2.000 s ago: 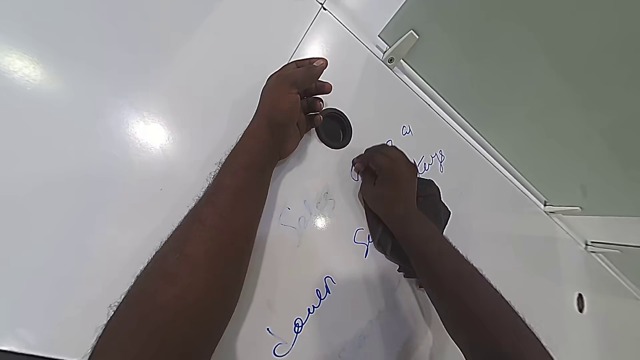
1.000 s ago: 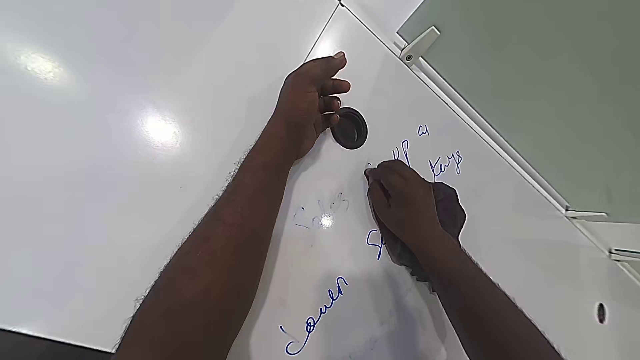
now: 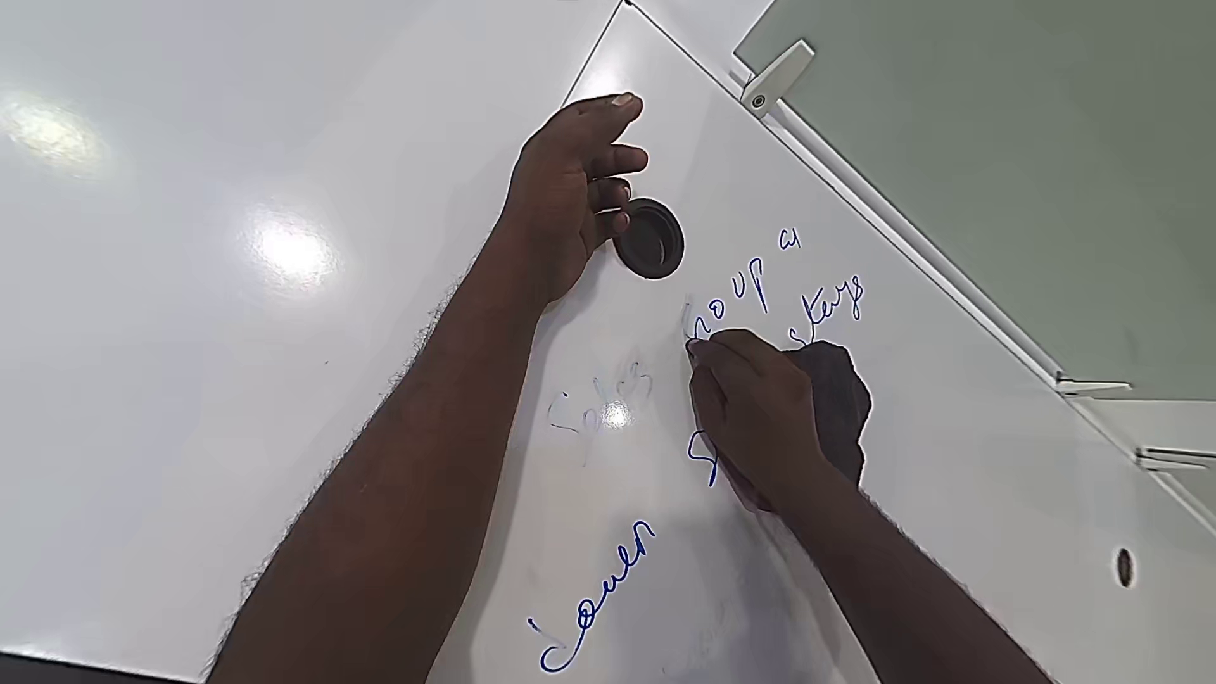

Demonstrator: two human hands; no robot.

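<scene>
My right hand grips a dark cloth, whose bulk hangs out to the right of my fingers. A fingertip with part of the cloth presses on blue handwriting on the glossy white surface. My left hand rests on its side on that surface, fingers apart and holding nothing. Its little finger lies at the rim of a round black recessed ring. Faint, smeared writing shows between my arms, and darker blue writing stands lower down.
A grey-green panel with a pale edge fills the upper right. A light latch-like fitting sits at its corner, and another small fitting farther along. A small dark oval hole lies at the right.
My right hand has shifted a little down and away from the black ring, and more of the blue writing above it now shows. My left hand has stayed beside the ring.
</scene>
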